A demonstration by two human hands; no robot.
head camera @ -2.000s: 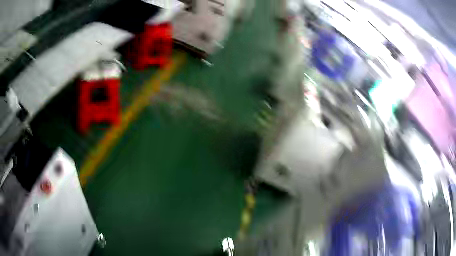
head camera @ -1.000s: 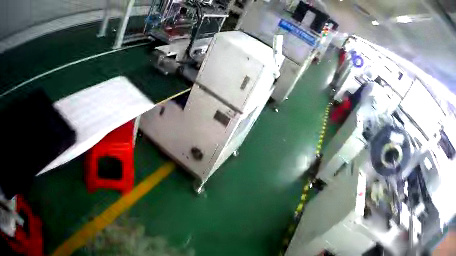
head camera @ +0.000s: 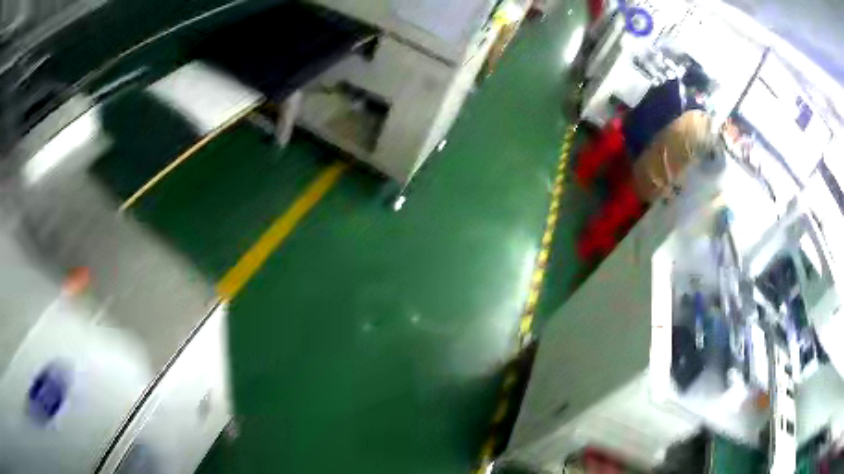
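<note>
Neither of my hands is in the picture. Nearest in front of me is a shiny green floor [head camera: 370, 324] that runs ahead as an aisle. A white machine [head camera: 601, 370] stands at the right, with an open upper part holding dark and metal parts. A pale cabinet or machine [head camera: 176, 398] stands at the lower left, blurred. What any hand holds cannot be seen.
Yellow-black tape [head camera: 546, 250] runs along the right machines; a yellow line [head camera: 282, 236] lies left. A white machine [head camera: 407, 102] stands at the upper left of the aisle. A person in dark and tan clothes [head camera: 671, 139] is beside red stools [head camera: 611, 222] at the right.
The view has moved along the aisle. The large white machine now shows higher up at the left, the nearer red stool on the left has left view, and a person and red stools now show at the right.
</note>
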